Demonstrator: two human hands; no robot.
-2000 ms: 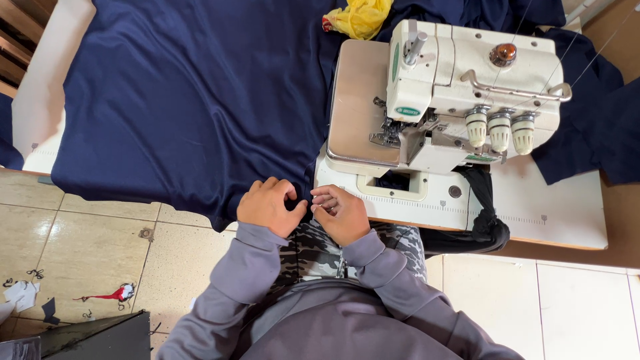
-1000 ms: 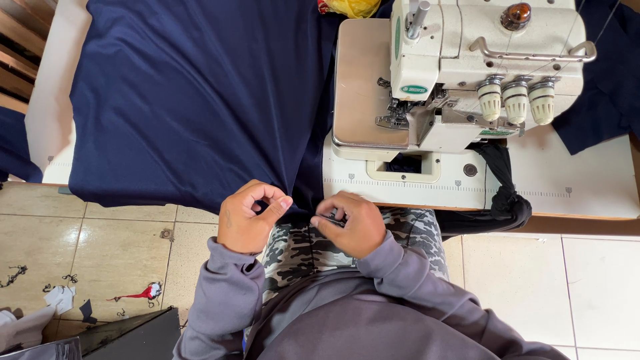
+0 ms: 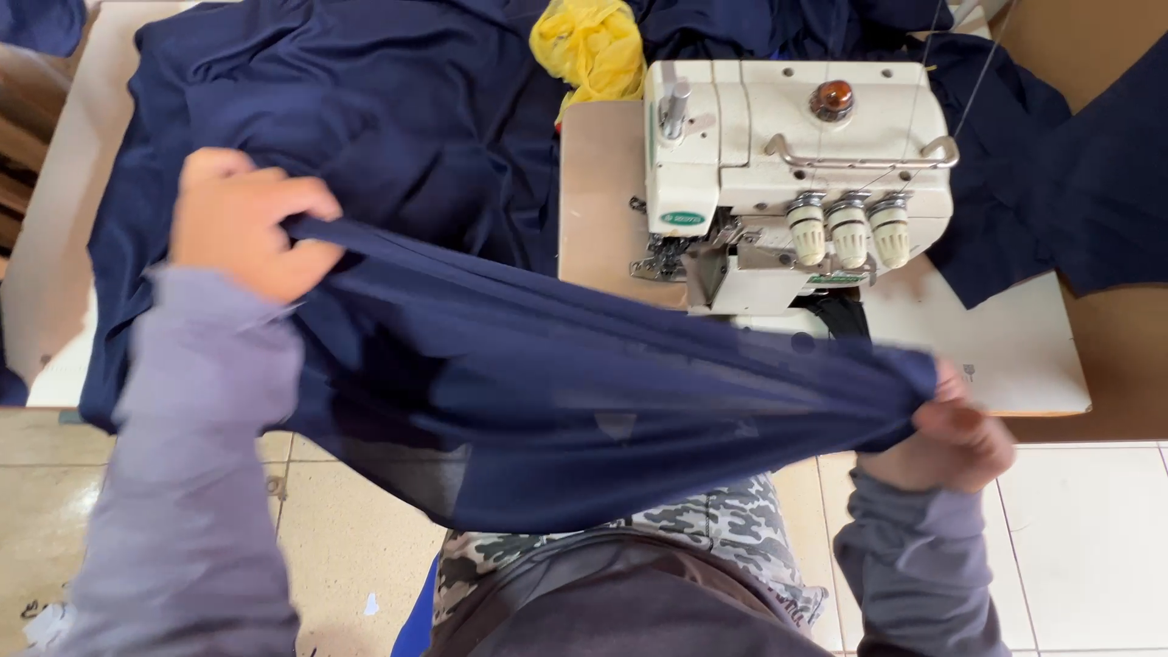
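A length of navy blue fabric (image 3: 547,365) is stretched between my hands, above my lap and across the table's front edge. At the left, my left hand (image 3: 260,224) grips one end of its upper edge. My right hand (image 3: 963,433) is closed on the opposite end, lower and at the right, slightly blurred. Behind the fabric stands a white overlock sewing machine (image 3: 703,164) with three thread tension dials (image 3: 849,233); the stretched cloth hides part of its base. More navy fabric (image 3: 392,119) lies in folds on the table beyond my left hand.
A crumpled yellow cloth (image 3: 593,46) lies behind the machine's beige side plate (image 3: 602,201). Navy fabric pieces (image 3: 995,173) rest right of the machine, partly over the white tabletop (image 3: 995,356). Threads rise from the machine. Scraps (image 3: 46,625) lie on the tiled floor.
My hands were close together at the table's front edge; they have moved far apart, the left one up and left, the right one to the right, with the fabric now spread between them.
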